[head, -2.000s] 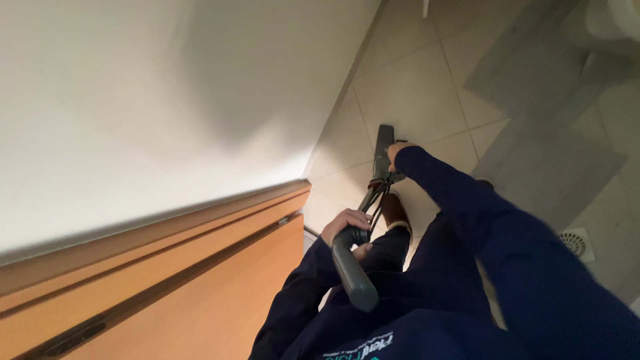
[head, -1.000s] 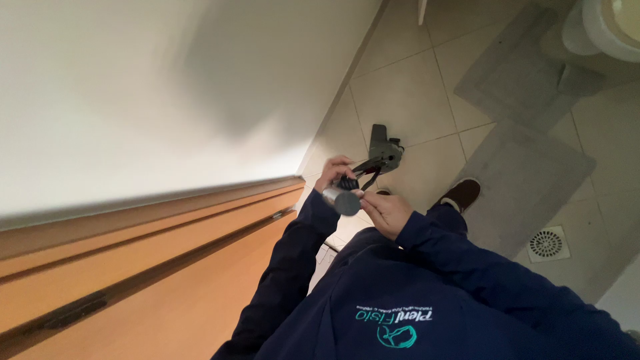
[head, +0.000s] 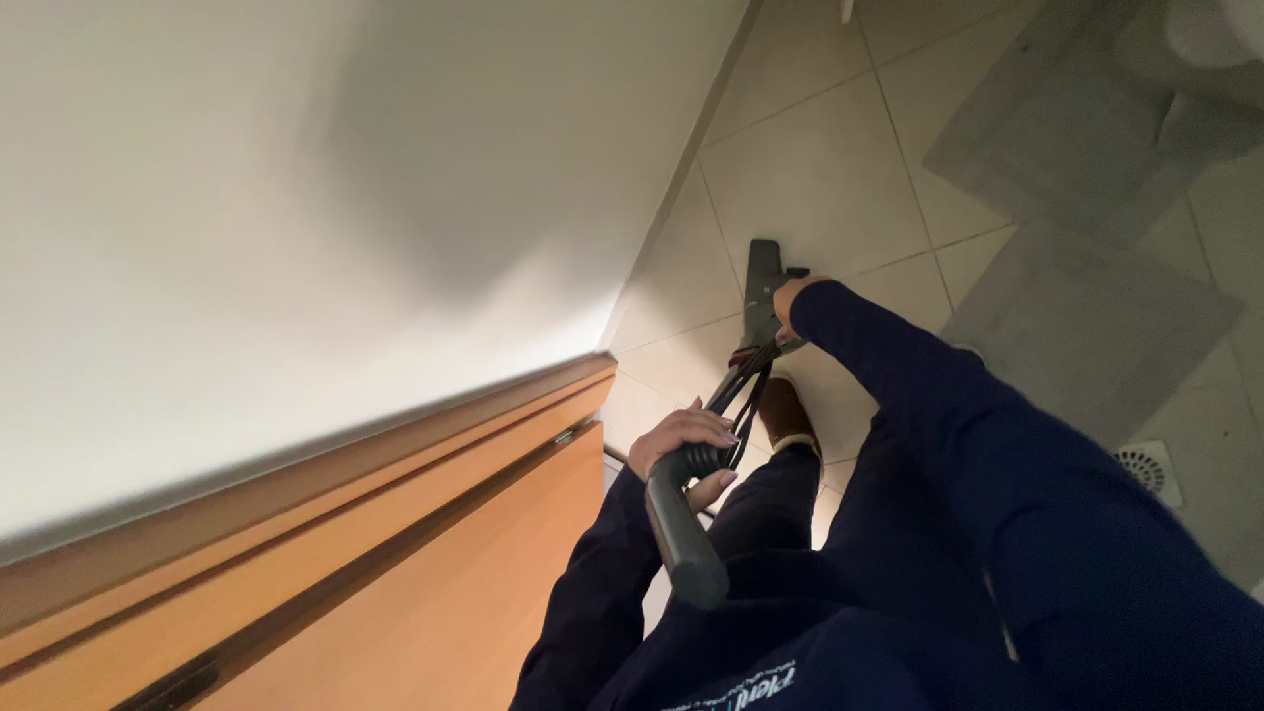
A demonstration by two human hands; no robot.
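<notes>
A dark grey upright stick vacuum cleaner (head: 684, 528) leans toward me, its thick curved handle nearest my body. My left hand (head: 691, 446) is wrapped round the ribbed neck just below that handle. Farther down, my right hand (head: 793, 301) is on the wide floor-end part (head: 760, 281) of the appliance; its fingers are partly hidden by the part and the sleeve. A black power cord (head: 752, 380) hangs in loops along the tube between both hands. Beside the cord my brown shoe (head: 785, 410) rests on the floor.
A white wall (head: 444, 178) rises at the left, with an orange wooden door (head: 444, 573) and its frame below. Grey mats (head: 1086, 316) lie on the tiled floor (head: 820, 168) at the right, near a round floor drain (head: 1145, 472). Part of a toilet (head: 1210, 39) shows at the upper right.
One second ago both hands were together near the top of the appliance. Since then my right hand has moved down to its lower part, and the handle has tilted toward my body.
</notes>
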